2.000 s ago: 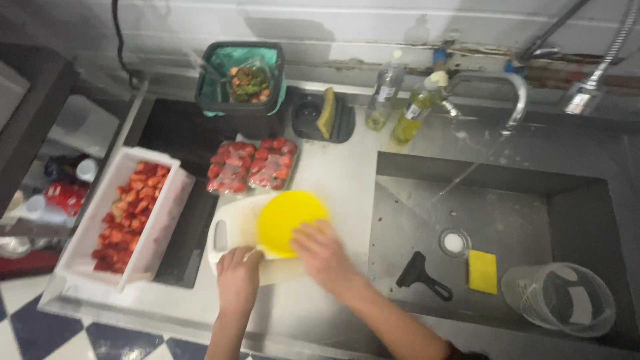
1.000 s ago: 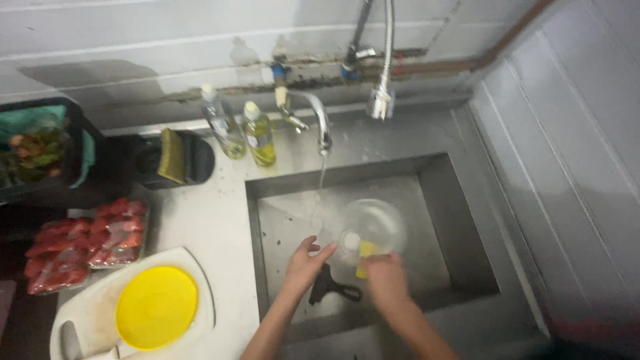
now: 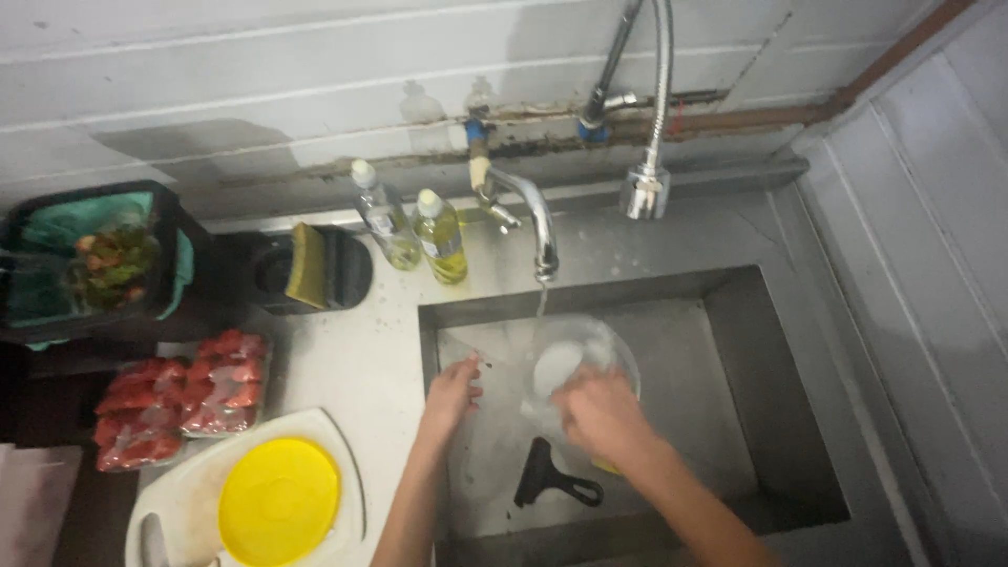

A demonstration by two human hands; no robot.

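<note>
My right hand [image 3: 600, 413] is over a clear round plastic container [image 3: 630, 346] in the steel sink [image 3: 669, 315], at a blurred whitish round thing [image 3: 559, 368]; whether it grips either is unclear. My left hand [image 3: 457, 386] is at the sink's left side, fingers apart and holding nothing. Water [image 3: 542, 303] runs from the curved metal tap [image 3: 543, 228] towards the container. A black squeegee [image 3: 551, 476] lies on the sink floor below my hands. Part of a yellow sponge [image 3: 605, 465] shows beneath my right wrist.
Left of the sink, a yellow plate or lid [image 3: 279, 502] lies on a white cutting board [image 3: 346, 472]. Behind it are packed strawberries [image 3: 224, 382], a lined bin [image 3: 169, 244] and a sponge [image 3: 307, 266] in a black holder. Two bottles [image 3: 383, 216] [image 3: 441, 236] stand behind the sink.
Both hands have gone from the yellow round thing on the cutting board to the sink. The clear container, lying on its side at the sink's right two seconds ago, is now under the tap. The view has swung right.
</note>
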